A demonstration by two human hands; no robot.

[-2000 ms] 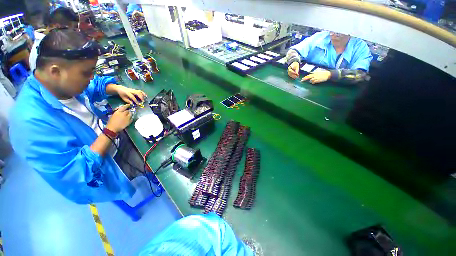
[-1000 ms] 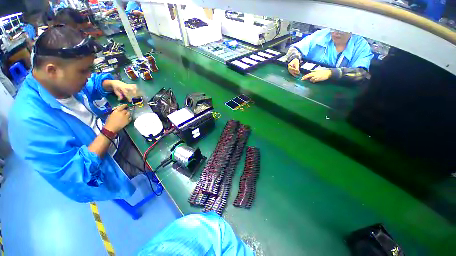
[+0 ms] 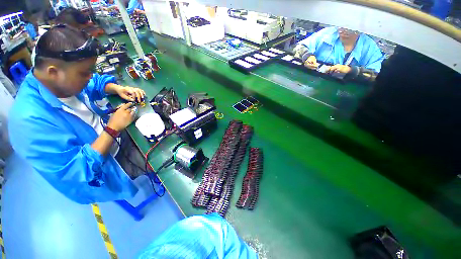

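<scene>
Neither of my hands is in the picture; only a blue sleeve or shoulder of mine (image 3: 199, 240) shows at the bottom edge. Nearest in front lie long, dense black-and-red ridged strips of components (image 3: 222, 164) on the green-matted bench (image 3: 303, 187). A shorter ridged strip (image 3: 250, 179) lies to their right, apart from them. A display module panel (image 3: 245, 104) with three dark rectangles and yellow-orange tabs lies farther back.
A silvery cylinder (image 3: 187, 156) on a black base and a black box (image 3: 196, 127) stand left of the strips. A black object (image 3: 379, 244) sits at bottom right. A worker (image 3: 65, 131) sits at left; another person (image 3: 343, 53) works across the bench.
The display module panel across the bench has shifted slightly right. The left worker's hands moved slightly. The far person's hands moved right and now hold a small white piece.
</scene>
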